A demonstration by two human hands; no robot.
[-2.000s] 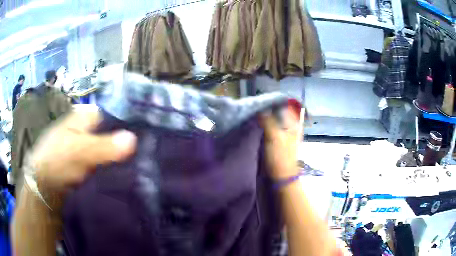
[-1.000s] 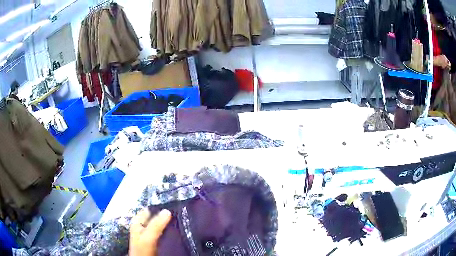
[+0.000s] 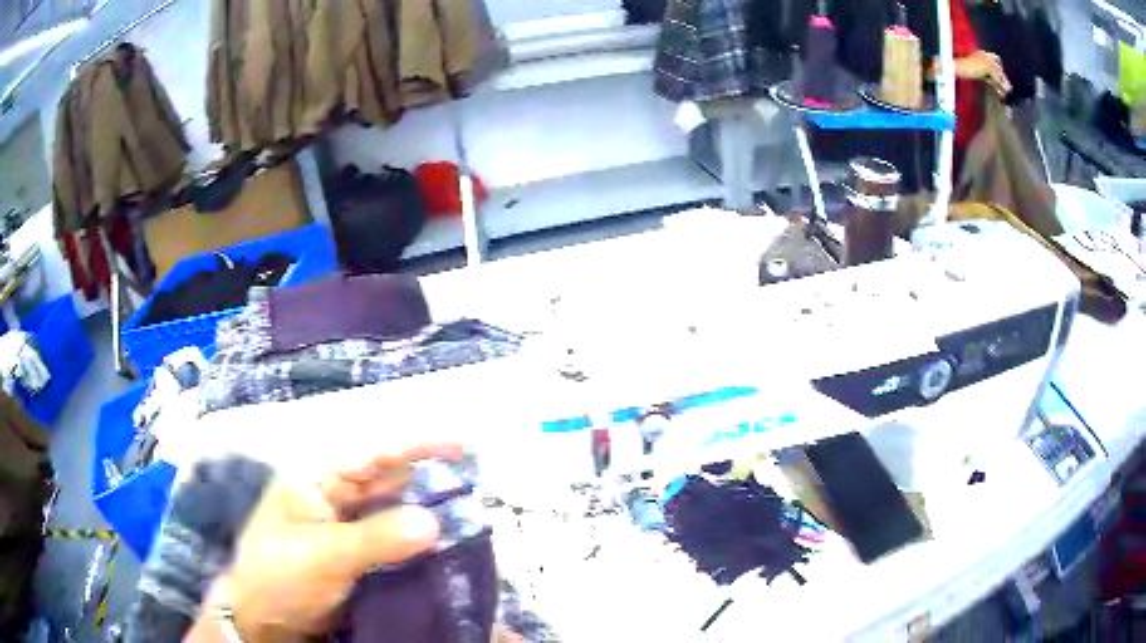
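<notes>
My left hand [image 3: 308,546], slightly blurred and with a light band at the wrist, is at the lower left, gripping the plaid coat [image 3: 465,578] between thumb and fingers. The coat's dark purple inner side and fuzzy plaid edge show beside and below the thumb; more plaid lies left of the hand. The lower part of the coat is cut off by the bottom edge. My right hand is not in view. The white sewing machine [image 3: 779,389] is to the right, with its needle area [image 3: 601,442] right of the hand.
Dark fabric strips [image 3: 735,525] lie in a pile beside a flat black rectangle [image 3: 861,496]. A folded plaid piece with a purple patch [image 3: 349,314] lies at the far table edge. Blue bins [image 3: 132,502] stand left. Thread cones [image 3: 900,65] stand behind the machine. A person's hand [image 3: 983,69] shows behind.
The view has turned right, showing more of the machine. The coat, earlier raised in both hands and then spread low, is now bunched in my left hand. My right hand has left the picture.
</notes>
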